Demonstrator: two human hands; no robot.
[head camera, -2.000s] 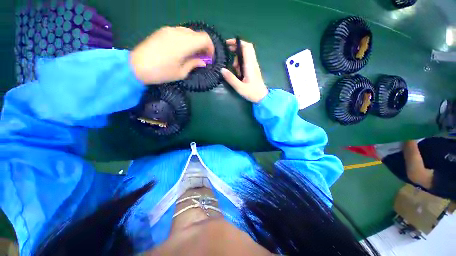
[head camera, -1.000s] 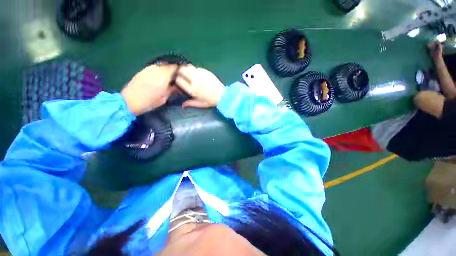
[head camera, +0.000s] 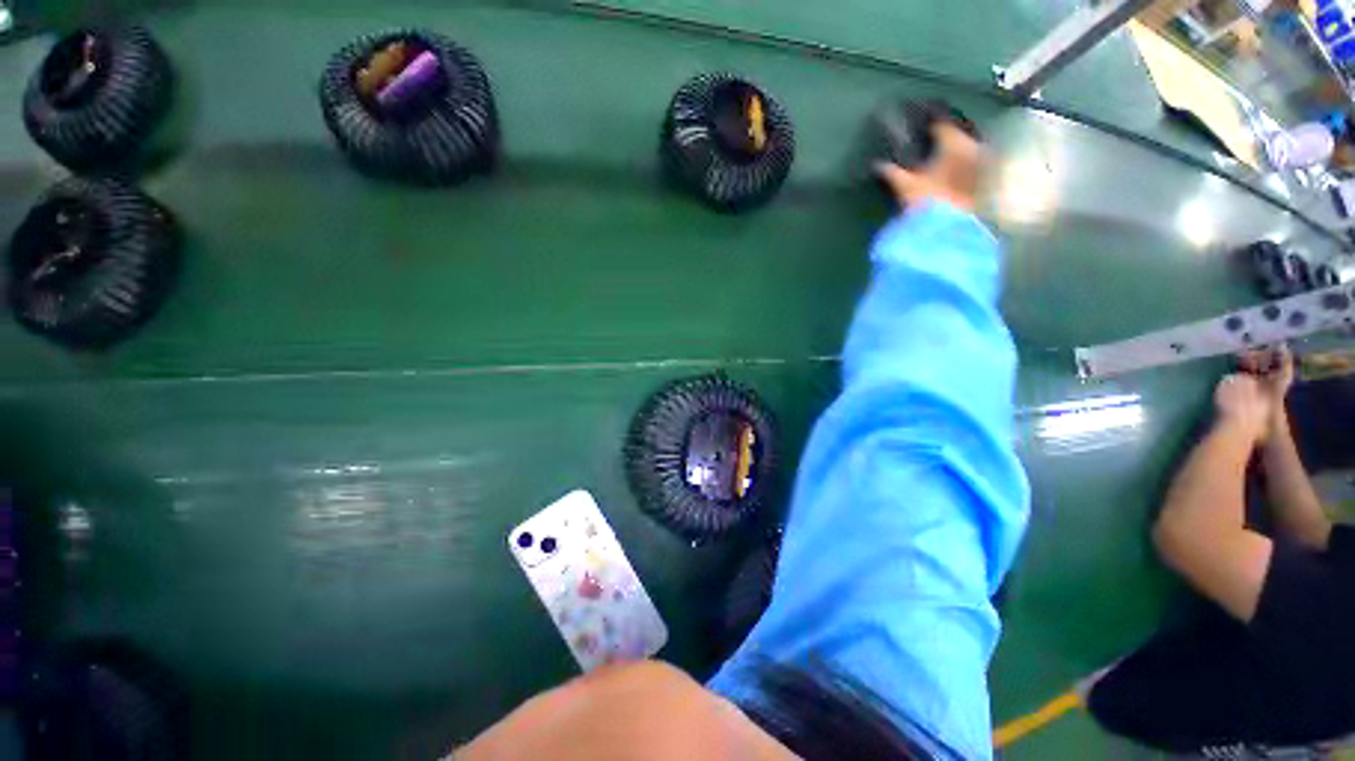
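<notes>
My right hand [head camera: 939, 167] reaches far out over the green bench, its fingers around a black finned housing [head camera: 902, 134]; both are blurred. My left hand is out of view. Another finned housing [head camera: 702, 454] with an orange-brown insert lies left of my blue sleeve. A further one [head camera: 751, 595] is partly hidden behind the sleeve. At the back, one housing [head camera: 728, 141] shows an orange-brown insert and another [head camera: 409, 127] holds a purple cell [head camera: 410, 81]. Two more housings [head camera: 97, 97] [head camera: 92, 260] lie at far left.
A white phone [head camera: 590, 580] lies near the front. Metal brackets [head camera: 1077, 45] [head camera: 1219, 330] stick out over the bench at right. Another worker's arms [head camera: 1219, 491] are at right, near small black parts [head camera: 1285, 268]. A purple edge [head camera: 12, 595] shows at far left.
The view has shifted right and farther over the bench. My hands have parted; my right hand has moved away to a far housing, and my left hand has left the picture.
</notes>
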